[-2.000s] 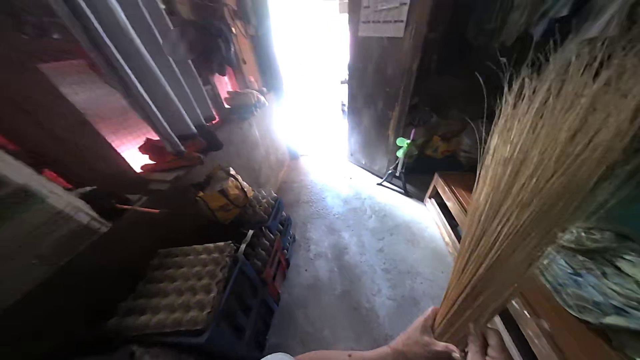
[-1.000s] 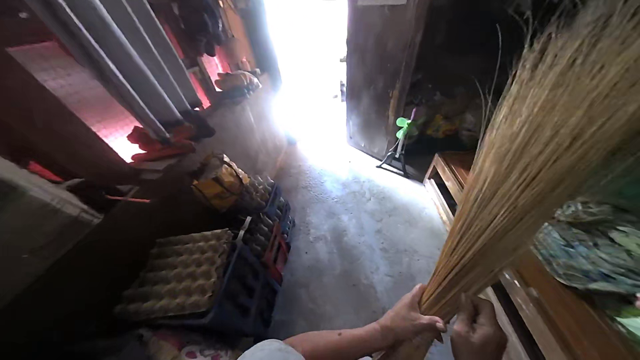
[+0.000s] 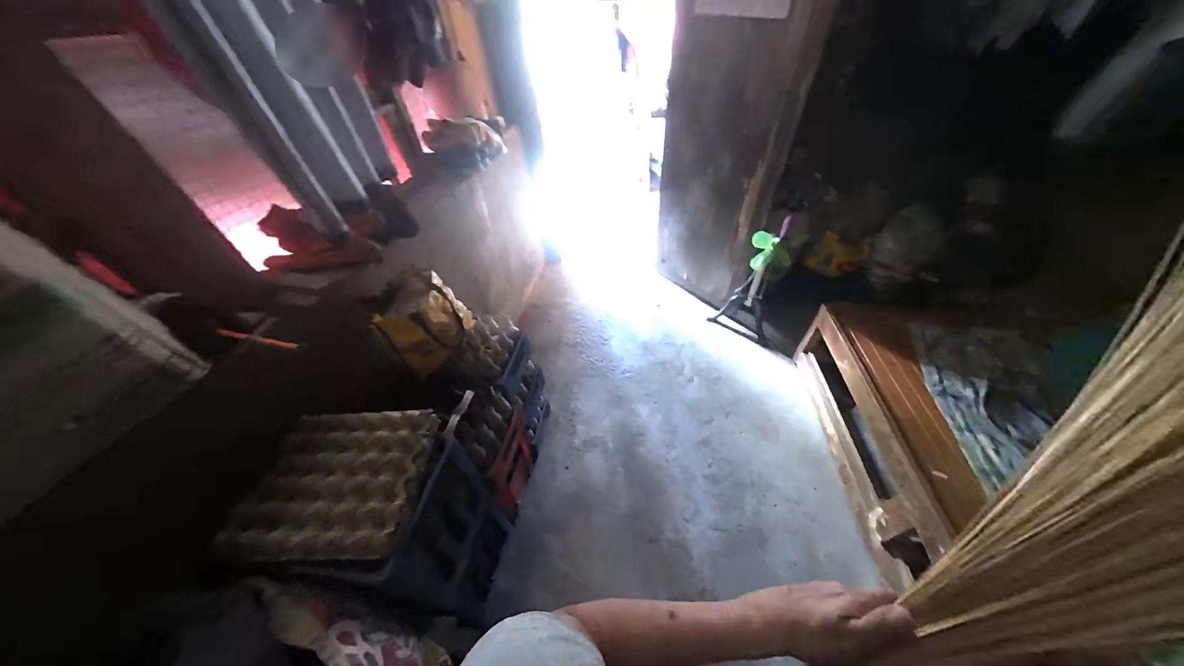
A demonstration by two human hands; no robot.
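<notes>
A bundle of long, thin straw-coloured bristles [image 3: 1073, 518], like a stick broom, fans out from the lower middle to the right edge of the head view. My left hand [image 3: 842, 622] is closed around its narrow end at the bottom, with the forearm reaching in from the lower left. The bundle leans to the right, over a wooden bench. Its far ends run out of the frame. My right hand is not visible.
Egg trays [image 3: 342, 486] lie on blue plastic crates [image 3: 449, 527] at the left, beside a yellow bag [image 3: 421, 324]. A wooden bench [image 3: 869, 398] stands at the right. A small green fan [image 3: 763, 250] stands by the open door [image 3: 712, 139]; concrete floor [image 3: 666, 462] lies between.
The bristle bundle has tipped lower toward the right. My right hand, at the bundle's narrow end in both earlier frames, has gone out of sight. My left hand still holds on.
</notes>
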